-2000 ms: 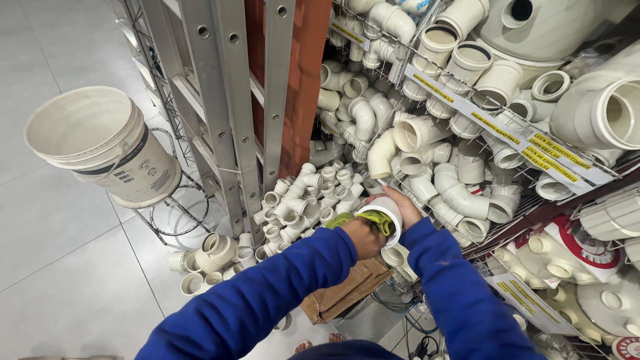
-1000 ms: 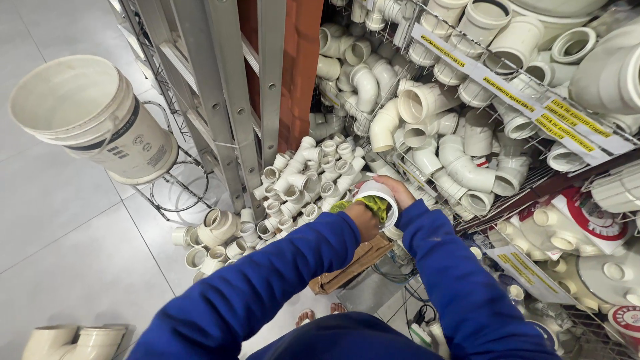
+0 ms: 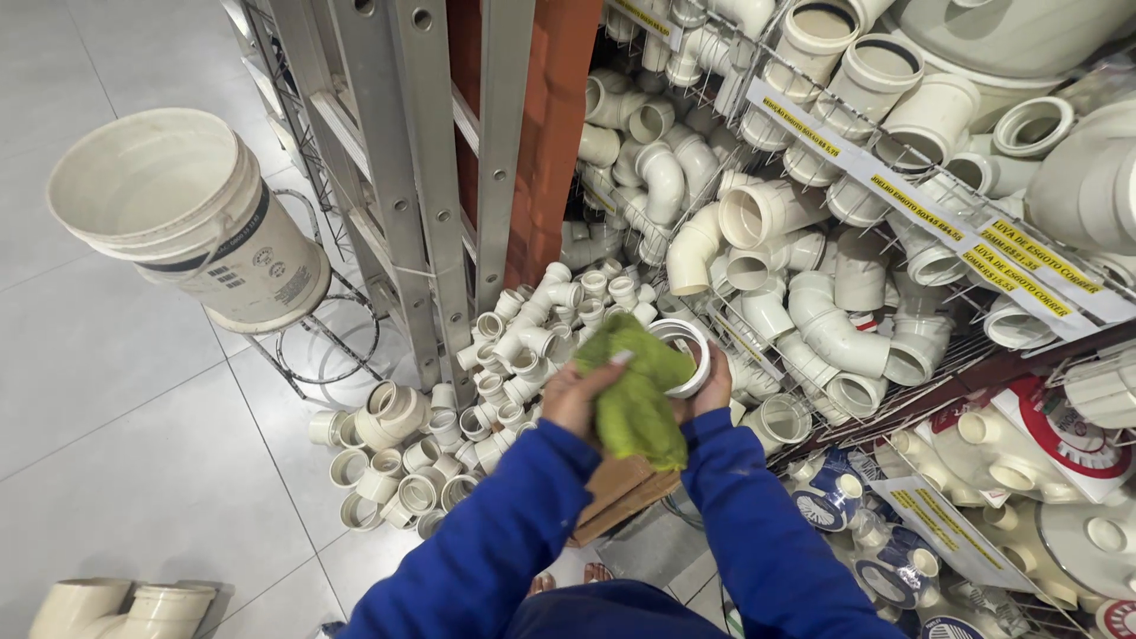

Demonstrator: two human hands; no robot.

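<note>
Near the middle of the view my left hand grips a yellow-green cloth, which hangs down in folds. Beside it, my right hand holds a white plastic pipe fitting with its round mouth turned up and a rim showing. The cloth touches the near side of the fitting and covers part of it. Below and behind both hands lies a heap of small white PVC fittings.
A white plastic bucket rests on a metal stand at left. An aluminium ladder leans beside an orange-red post. Wire racks of pipe fittings fill the right. A cardboard box sits below my hands; a double-mouthed fitting lies bottom left.
The cloth was inside the fitting's mouth one and two seconds ago; now it is out, bunched in my left hand beside the fitting. My right hand still holds the fitting.
</note>
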